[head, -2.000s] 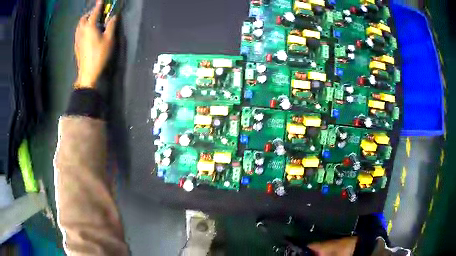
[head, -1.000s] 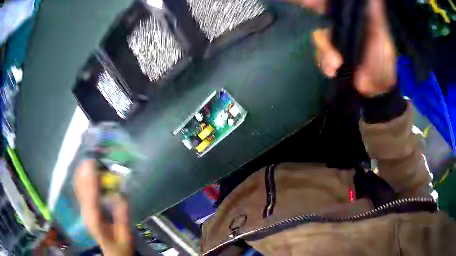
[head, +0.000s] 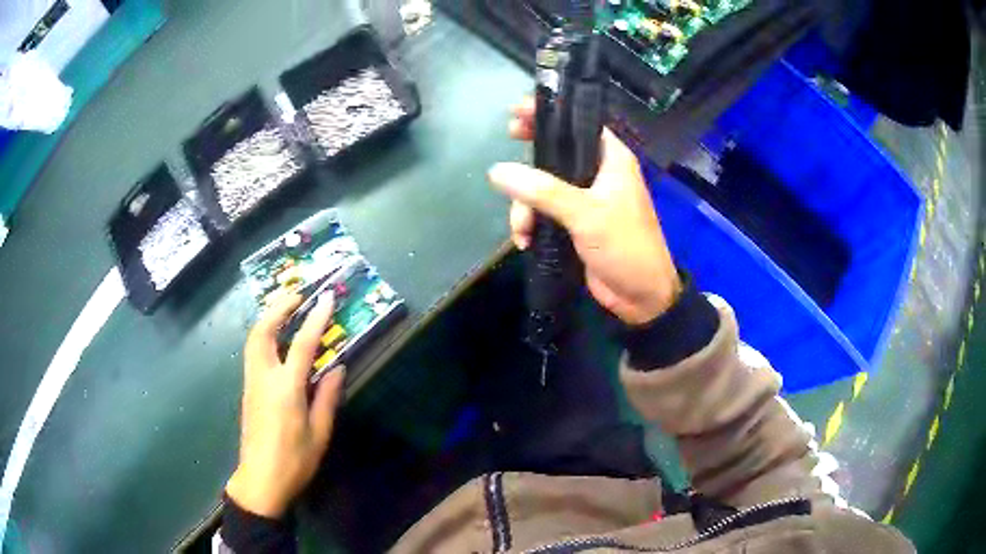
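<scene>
A green power supply board (head: 373,294) with yellow parts and pale metal edges lies on the dark green bench mat near its front edge. A second board may be under my fingers; I cannot tell. My left hand (head: 283,395) grips the board from the near side, fingers over its top and thumb at its near edge. My right hand (head: 600,222) is closed around a thick black electric screwdriver (head: 567,108), held upright in the picture right of the board. Its thin bit (head: 544,366) points down toward my body, apart from the board.
Three black screw bins (head: 260,171) stand in a row behind the board, filled with small silver screws. A black tray (head: 649,87) with green boards is at the top right. Blue bins (head: 865,233) are at the right below the bench. A white stripe (head: 60,373) crosses the mat at left.
My left hand has come from the far left, where it held a blurred board, to the board near the bins. My right hand, blurred before, now shows clearly around the screwdriver. The view has turned.
</scene>
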